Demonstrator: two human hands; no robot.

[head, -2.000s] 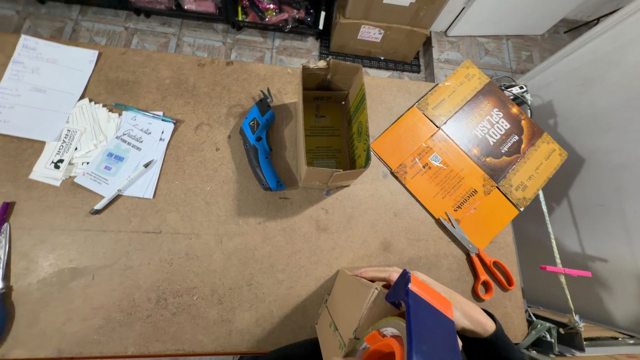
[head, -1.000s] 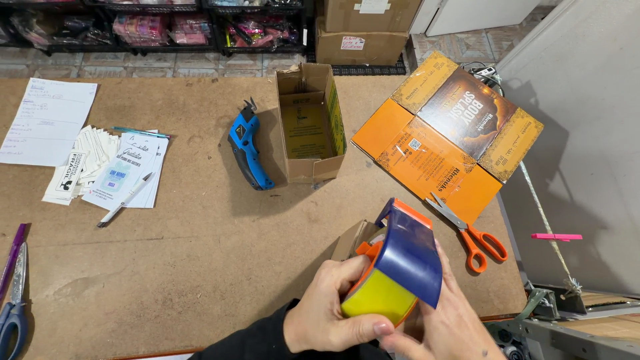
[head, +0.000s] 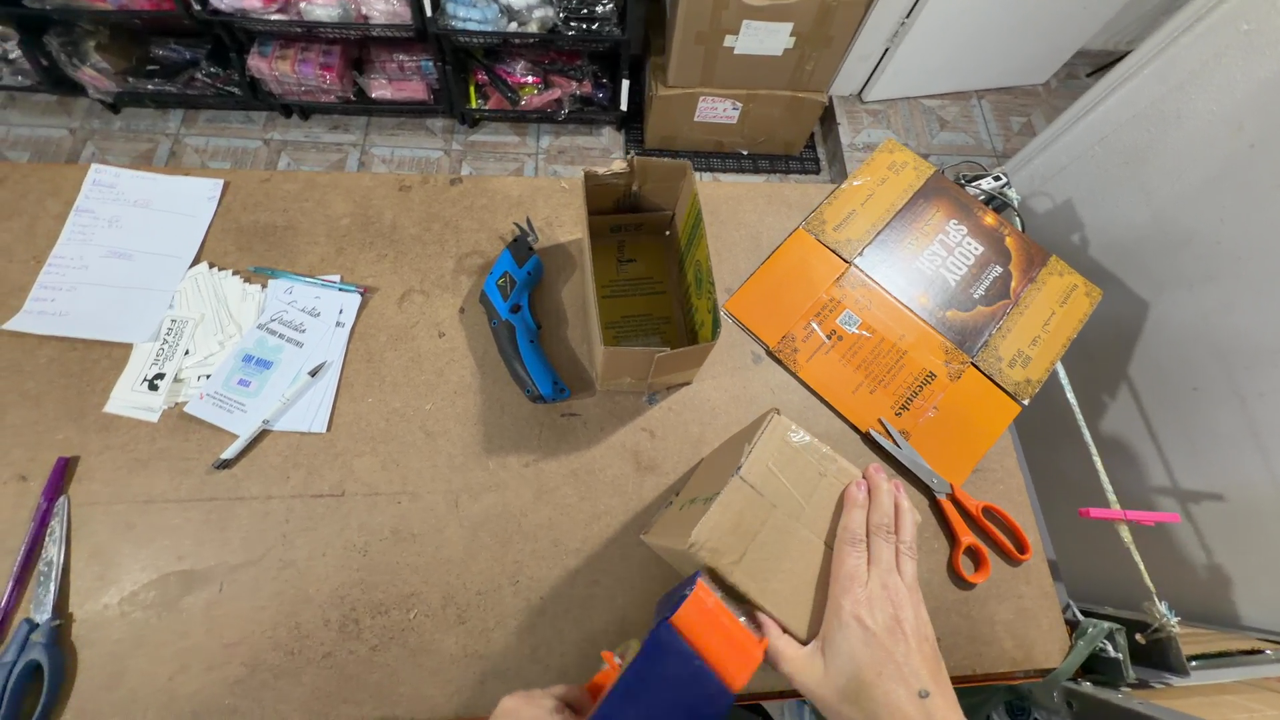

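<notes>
My left hand (head: 545,703), mostly cut off by the bottom edge, holds a blue and orange tape dispenser (head: 690,650). The dispenser's orange end touches the near lower edge of a small brown cardboard box (head: 775,510). My right hand (head: 875,610) lies with its fingers along the right side of that box and its thumb near the dispenser. Clear tape shows on the box's upper corner. Orange-handled scissors (head: 965,510) lie right of the hand, their blades touching a flattened orange carton (head: 880,350). Behind stands an open cardboard box (head: 650,370), beside a blue electric cutter (head: 520,320).
At the left lie a handwritten sheet (head: 120,250), paper strips (head: 215,320), printed cards (head: 260,370) and a white pen (head: 270,415). Blue-handled scissors (head: 35,640) and a purple pen (head: 40,530) are at the near left. Beyond the table stand black racks (head: 330,30) and stacked cartons (head: 735,120).
The dispenser has moved down and left, from between both hands to my left hand. My right hand is now on the small box, which shows much more fully than before.
</notes>
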